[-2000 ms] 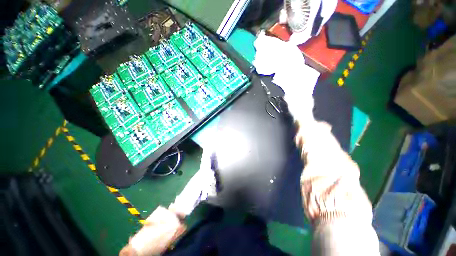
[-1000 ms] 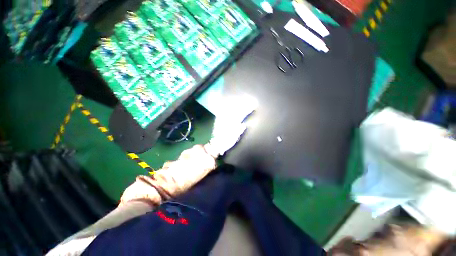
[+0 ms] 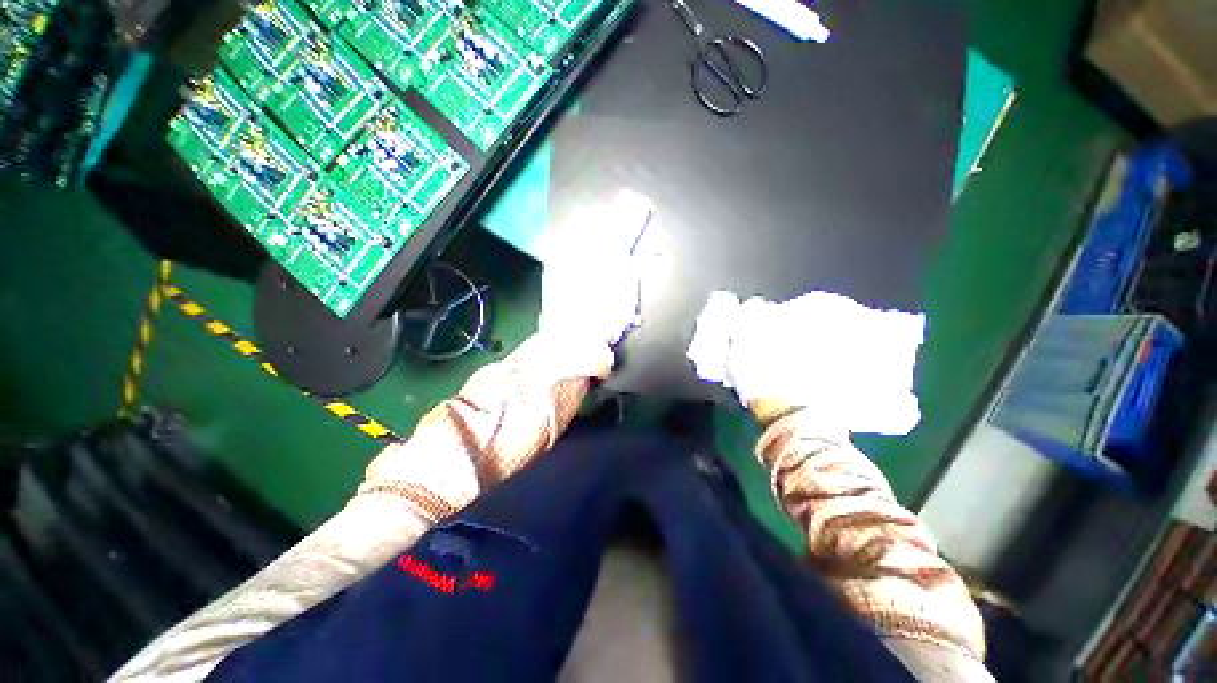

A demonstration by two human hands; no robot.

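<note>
My left hand (image 3: 594, 274), in a white glove, lies at the left part of the dark mat (image 3: 841, 160). Strong glare hides its fingers, and I cannot tell whether it holds anything. My right hand (image 3: 727, 340), also gloved in white, is over the mat's near edge. It holds a crumpled white cloth (image 3: 861, 360), which spreads out to the right of the hand. Glove and cloth partly merge in the glare. The two hands are apart.
Green circuit boards (image 3: 320, 227) lie in close rows on a black tray (image 3: 501, 167) at upper left. Black scissors (image 3: 727, 74) and a white strip (image 3: 787, 16) lie at the mat's far side. A round black seat (image 3: 320, 334) is below the tray. Blue-grey bins (image 3: 1081, 380) stand right.
My right hand has come from the far side, then the far right, to the mat's near edge with the white cloth. My left hand stays near the mat's left side. The view has shifted.
</note>
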